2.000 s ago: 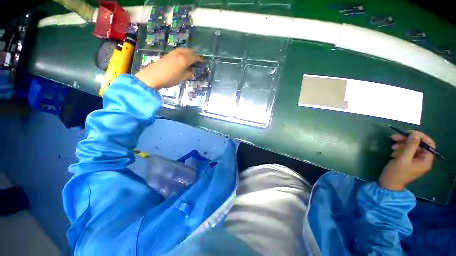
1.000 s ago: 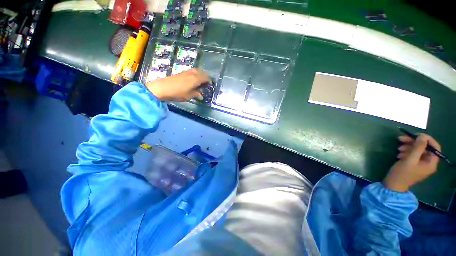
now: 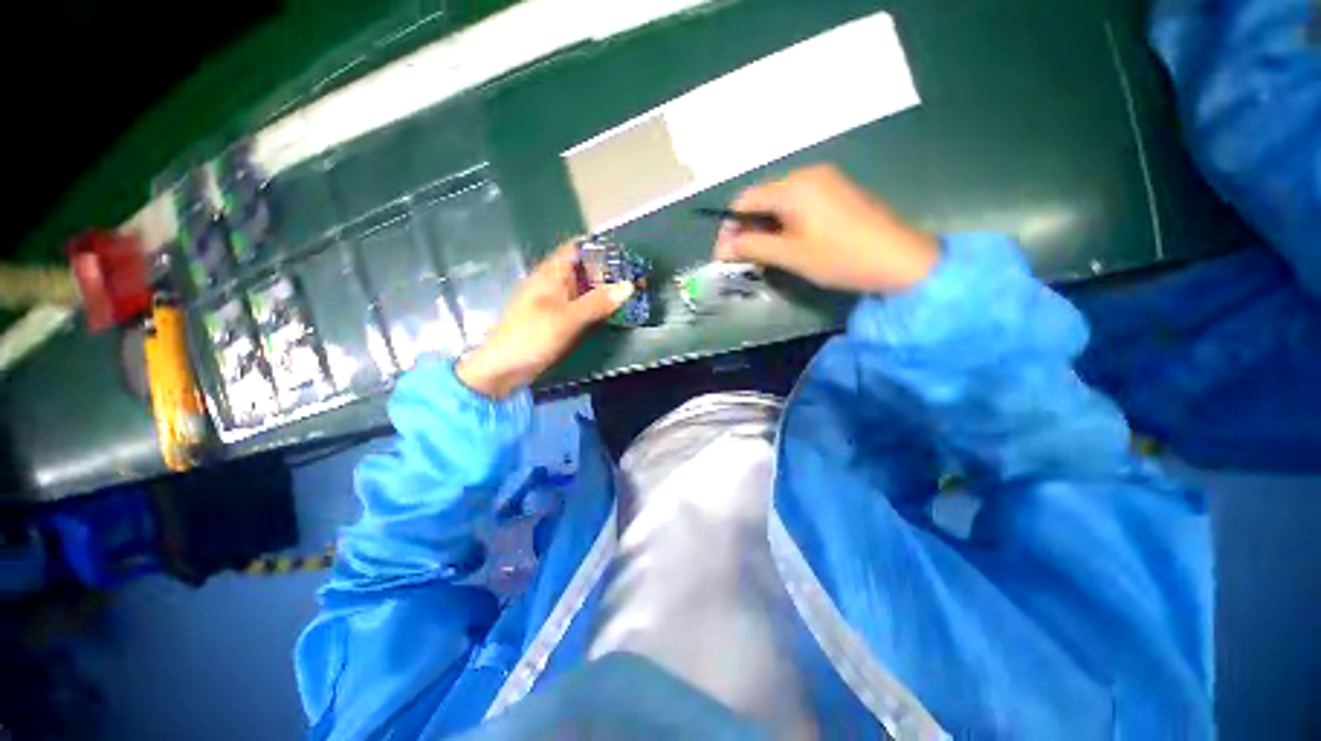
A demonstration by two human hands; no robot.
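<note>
My left hand (image 3: 539, 322) holds a small circuit board module (image 3: 616, 280) between thumb and fingers, just above the green mat. My right hand (image 3: 829, 232) holds slim black tweezers (image 3: 739, 219), their tip pointing left, beyond the module. Another glaring module (image 3: 724, 285) lies on the mat beneath my right hand. The backing sheet (image 3: 797, 90) lies beyond both hands, white on its right, with a block of beige-grey adhesive pieces (image 3: 629, 171) at its left end.
A clear blister tray (image 3: 413, 249) at the left holds several modules in its left pockets. Left of it are yellow-orange handled tools (image 3: 175, 384) and a red box (image 3: 110, 278). A white rail (image 3: 391, 97) runs beyond. Another person's blue sleeve (image 3: 1252, 130) shows at the upper right.
The view has turned. My left hand has moved from the tray to the mat's near middle with a module. My right hand has come in beside it, tweezers still held.
</note>
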